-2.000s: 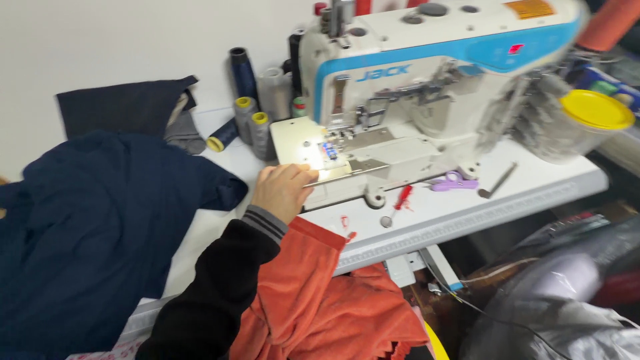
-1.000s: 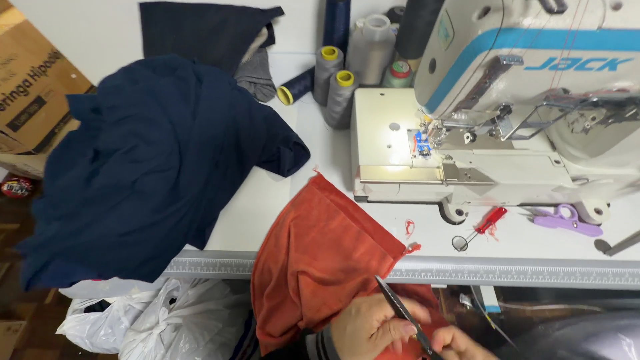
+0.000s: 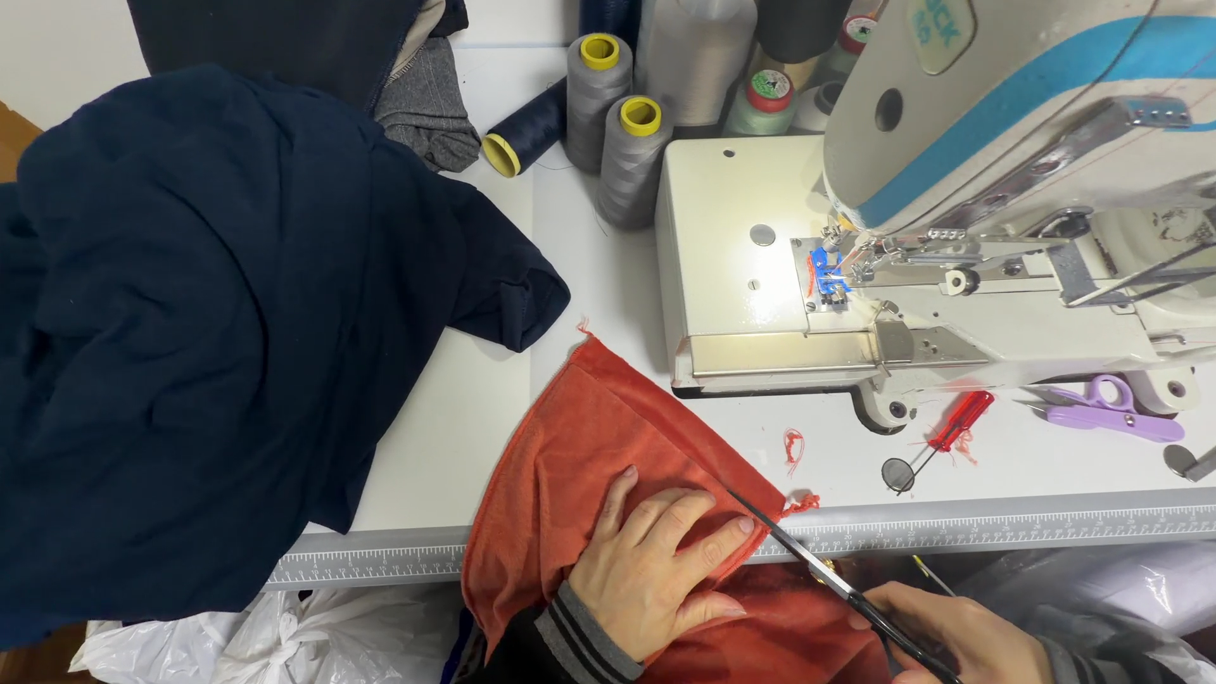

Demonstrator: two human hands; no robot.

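Orange-red fabric (image 3: 579, 427) lies over the table's front edge and hangs down below it, with a stitched band along its upper right side. My left hand (image 3: 660, 556) rests flat on this fabric, fingers spread. My right hand (image 3: 950, 632) grips the black handles of a pair of scissors (image 3: 807, 560), whose blades reach up and left to the banded edge near the fabric's right corner. Loose thread ends (image 3: 803, 504) stick out at that corner. Behind the fabric stands a Jack sewing machine (image 3: 750, 209), its lamp lit over the needle area.
Dark navy fabric (image 3: 209, 285) is heaped at left. Grey thread cones (image 3: 635, 166) stand behind, beside a navy cone (image 3: 527, 128) on its side. A red-handled screwdriver (image 3: 961, 421), purple thread snips (image 3: 1116, 418) and a thread scrap (image 3: 793, 450) lie at right. A ruler strip (image 3: 380, 560) edges the table; plastic bags (image 3: 313, 632) sit below.
My left hand has left the machine and lies spread on the orange-red fabric. Since a second ago the scissors' blades have come to the fabric's banded edge. The view has shifted closer.
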